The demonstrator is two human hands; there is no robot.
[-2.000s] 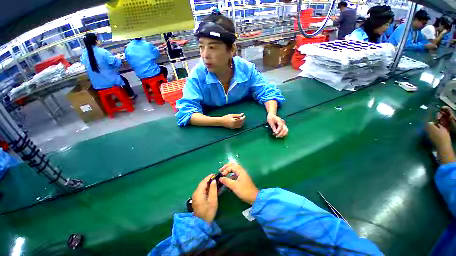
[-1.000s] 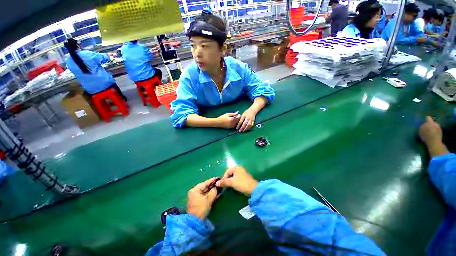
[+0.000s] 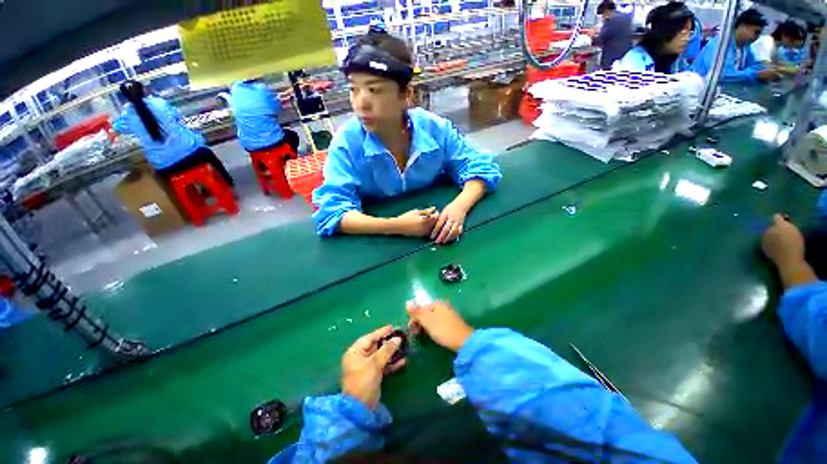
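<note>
My left hand [image 3: 365, 364] holds a small dark rounded unit [image 3: 394, 347] between thumb and fingers, over the green belt. My right hand [image 3: 437, 325] is just right of the unit, its thumb and fingertips close together; whether something tiny is between them is too small to tell. A second dark unit [image 3: 268, 417] lies on the belt left of my left sleeve. A third dark unit [image 3: 452, 273] lies on the belt beyond my right hand. Tiny pale pieces [image 3: 349, 321] are scattered beyond my left hand.
Tweezers [image 3: 598, 372] lie right of my right sleeve, and a white slip [image 3: 451, 391] beside it. A person [image 3: 403, 149] sits opposite, forearms on the green surface [image 3: 227, 272]. White stacked sheets [image 3: 617, 113] and a white handheld device [image 3: 713, 157] are farther right. Another worker's hand [image 3: 783, 247] is at right.
My right hand has come slightly away from the unit, which shows more. The loose dark units have shifted left along the belt. The opposite person's hands have come together, away from the far unit.
</note>
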